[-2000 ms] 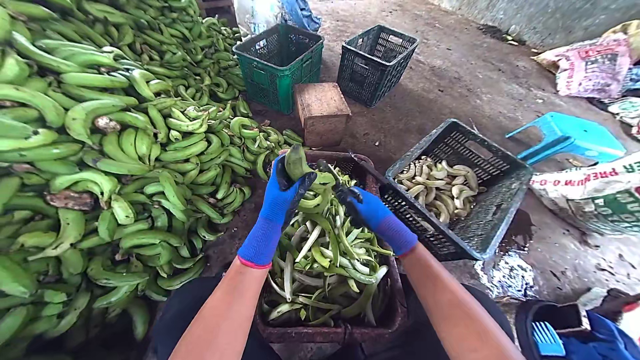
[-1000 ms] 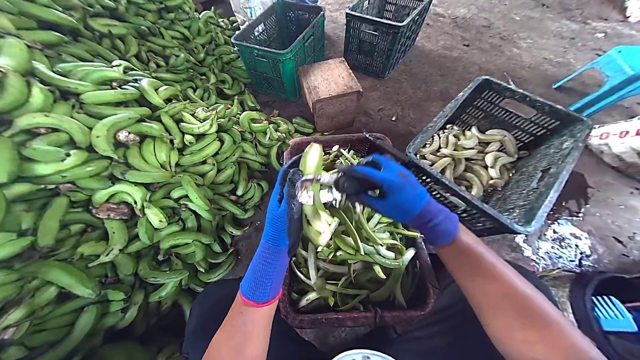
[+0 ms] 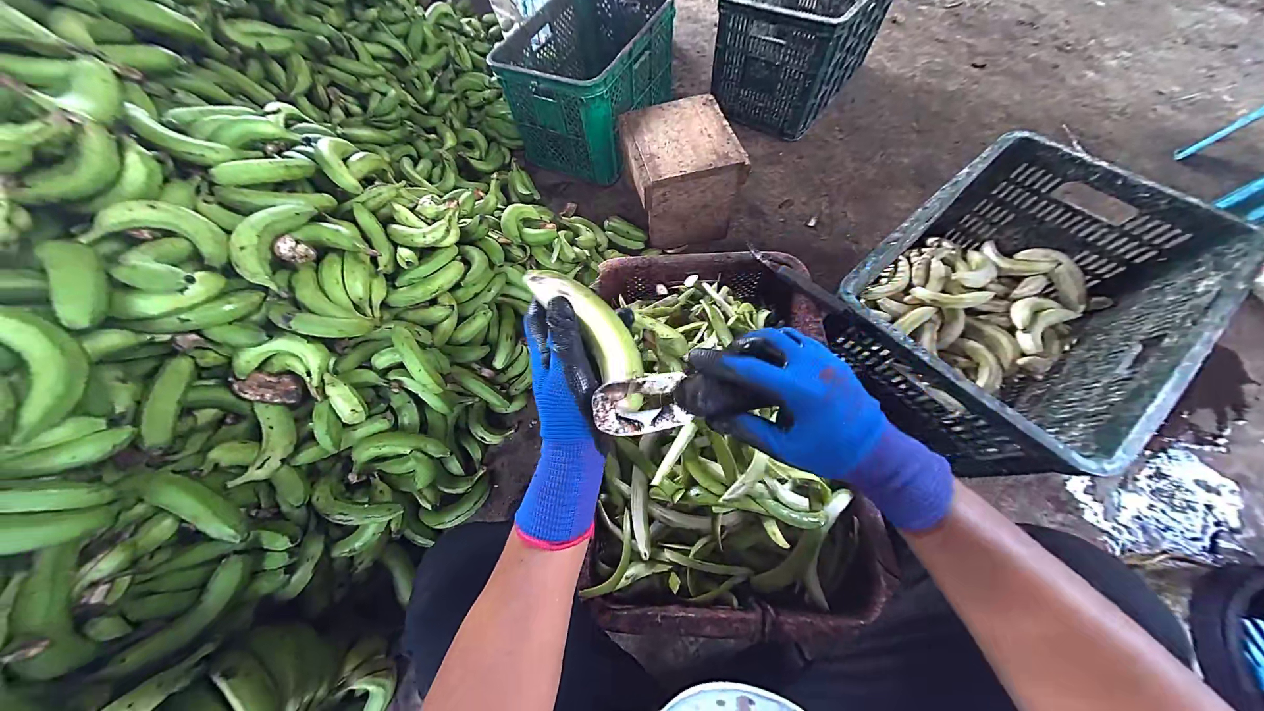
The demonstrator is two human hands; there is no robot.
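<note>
My left hand [image 3: 565,395], in a blue knit glove with black-coated fingers, holds a partly peeled green banana or plantain [image 3: 599,331], its pale flesh showing. In my right hand [image 3: 790,395], gloved the same way, is a metal peeler [image 3: 642,405], its flat blade against the fruit's lower end. Both hands are above a dark red crate [image 3: 691,617] heaped with green and whitish peel strips [image 3: 731,533]. Peeled fruit [image 3: 987,306] lies in a dark green plastic crate [image 3: 1165,395] to the right.
A large pile of unpeeled green fruit [image 3: 247,346] covers the left side. Ahead are a wooden block [image 3: 686,163], a green crate [image 3: 592,109] and a black crate [image 3: 790,74]. A long blade [image 3: 790,276] lies across the red crate's far right corner. Blue plastic legs [image 3: 1220,133] show far right.
Two seconds ago my left hand held a green fruit with its skin on; now pale flesh shows. My right hand has moved in against the fruit with the peeler. The view has shifted.
</note>
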